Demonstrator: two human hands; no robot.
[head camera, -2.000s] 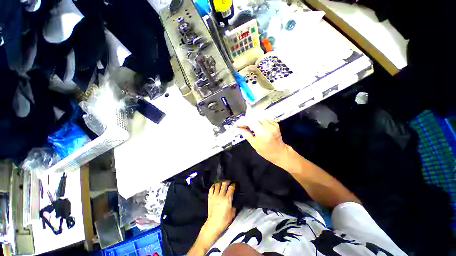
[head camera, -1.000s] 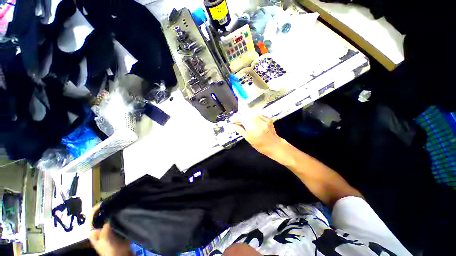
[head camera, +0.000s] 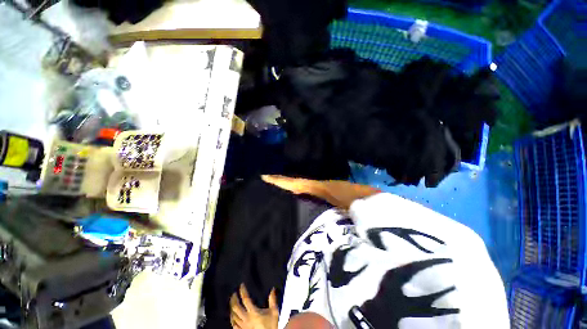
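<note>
A black garment (head camera: 254, 238) lies over the lap along the table edge. My left hand (head camera: 253, 313) is at the bottom, partly cut off by the frame edge, with spread fingers flat on the garment. My right forearm (head camera: 322, 187) reaches left across the black cloth; its hand is hidden in the dark cloth. The button-sewing machine's grey head (head camera: 71, 276) is at lower left, with blurred shiny clamp parts (head camera: 158, 254) near the table edge. The cream two-compartment tray (head camera: 161, 183) holds small dark buttons (head camera: 138, 151).
A control panel (head camera: 64, 168), black bottle with yellow label (head camera: 20, 151) and orange-red cap (head camera: 108, 134) stand left. A blue part (head camera: 103, 228) is beside the machine. Black cloth (head camera: 386, 119) is heaped over a blue crate (head camera: 476, 48); more blue crates (head camera: 557, 205) stand right.
The view has swung right, showing the crates. My right hand has left the machine's clamp area and dropped into the cloth. My left hand has come back from the outstretched garment edge to the lap.
</note>
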